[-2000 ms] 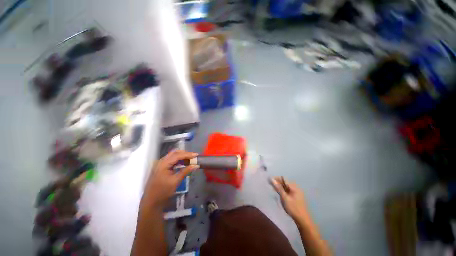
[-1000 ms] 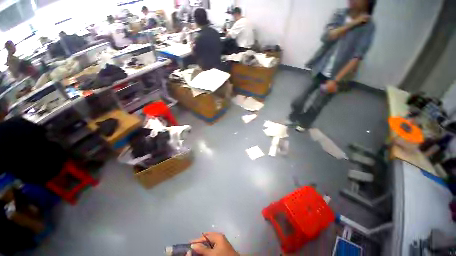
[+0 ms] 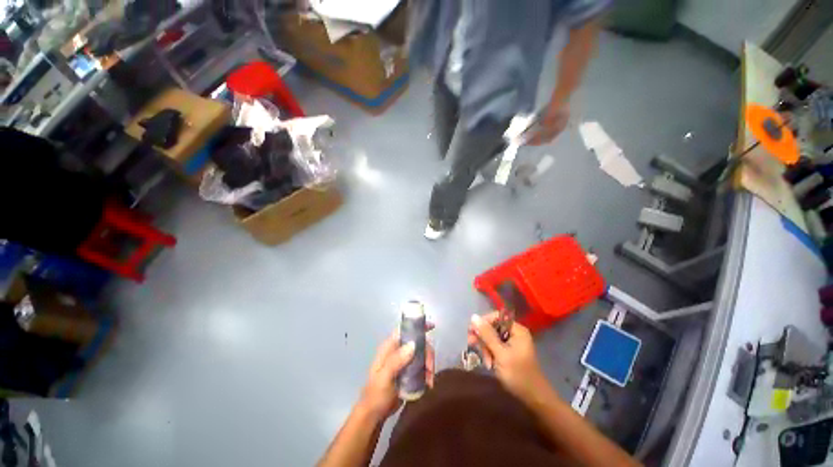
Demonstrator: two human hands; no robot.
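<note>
A dark grey thread spool (image 3: pixel 413 351) with pale ends stands roughly upright in my left hand (image 3: pixel 391 372), my thumb and fingers wrapped around it. My right hand (image 3: pixel 508 351) is close beside it on the right, fingers closed on a small dark item (image 3: pixel 504 324), which looks like thread snips. Something small and shiny also shows below those fingers; I cannot tell what it is. The two hands are apart, in front of my dark-clothed lap or body.
A red plastic stool (image 3: pixel 553 278) stands just ahead on the right. A person (image 3: pixel 498 82) in a blue-grey shirt walks ahead. An open carton (image 3: pixel 290 215) with dark cloth and plastic is ahead left. A white table (image 3: pixel 763 274) with a sewing machine (image 3: pixel 790 392) lines the right.
The view has tilted down and closer to the stool. The person has come nearer and to the left. Both my hands now show; the spool has turned from sideways to upright.
</note>
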